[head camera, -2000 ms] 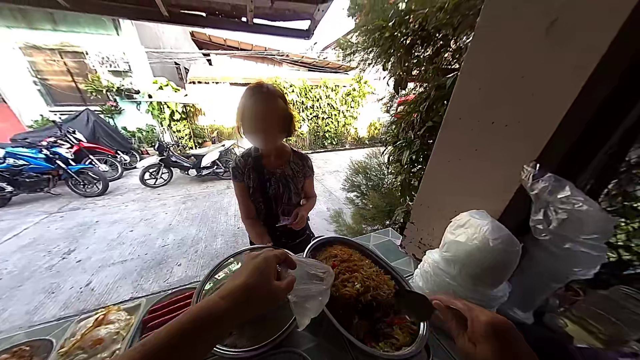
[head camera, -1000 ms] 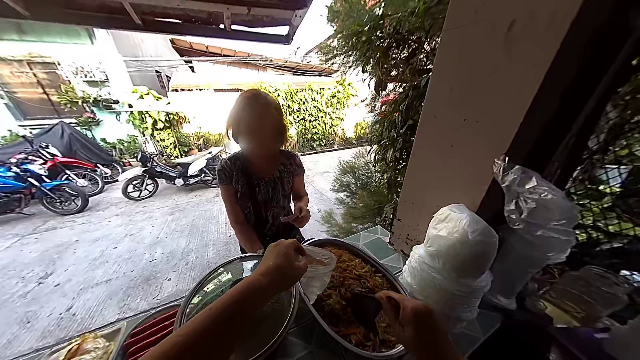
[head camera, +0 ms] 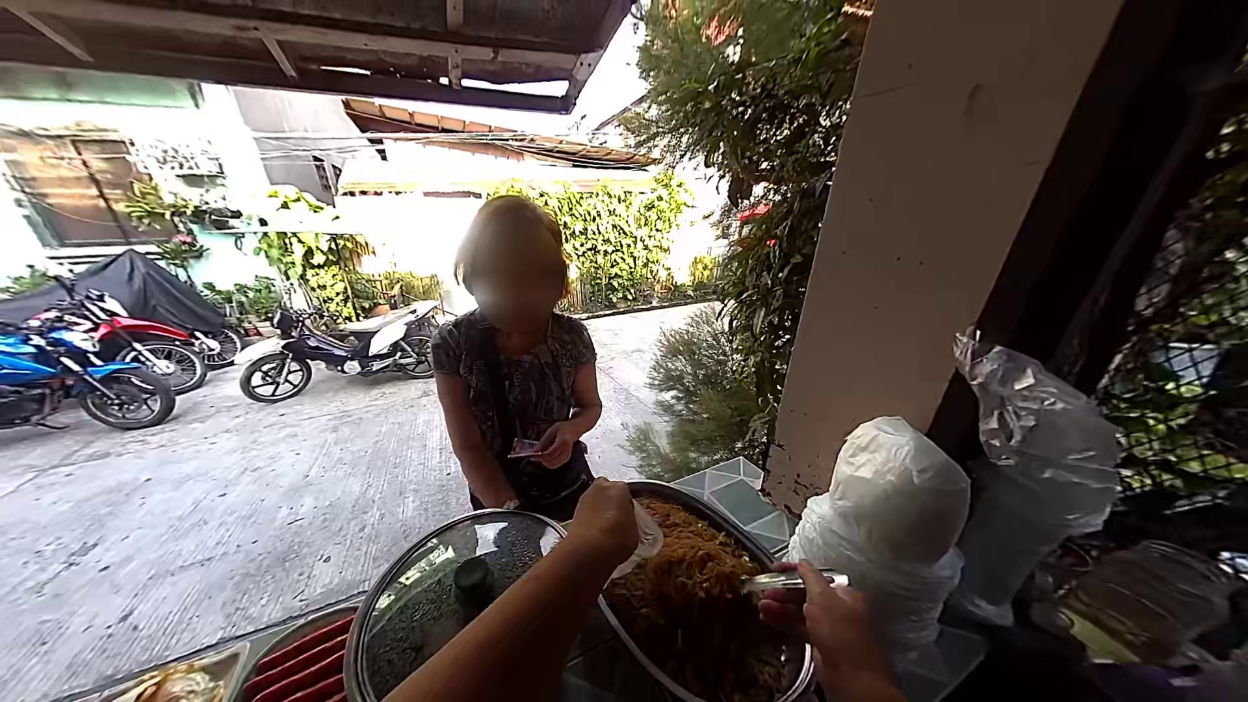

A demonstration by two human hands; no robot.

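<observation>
My left hand (head camera: 606,522) grips a clear plastic bag (head camera: 645,539) over the left rim of an oval tray. Noodles (head camera: 697,565) fill the tray, with darker food nearer to me. At the tray's right side my right hand (head camera: 814,604) holds the handle of a serving utensil (head camera: 785,581); its far end is hidden in the noodles. A glass lid (head camera: 429,575) with a black knob lies left of the tray, partly behind my left forearm. Across the counter stands a person (head camera: 517,370) holding what looks like a banknote (head camera: 525,448).
Wrapped white plastic stacks (head camera: 892,517) stand right of the tray, beside another plastic-wrapped stack (head camera: 1038,468) and a pillar (head camera: 907,224). A tray of red food (head camera: 302,663) sits at the lower left. Green tiles (head camera: 736,492) cover the counter. Motorcycles (head camera: 341,351) are parked beyond.
My right hand has raised the serving utensil from lower in the tray, and its handle now lies across the noodles' right side. My left hand still holds the bag.
</observation>
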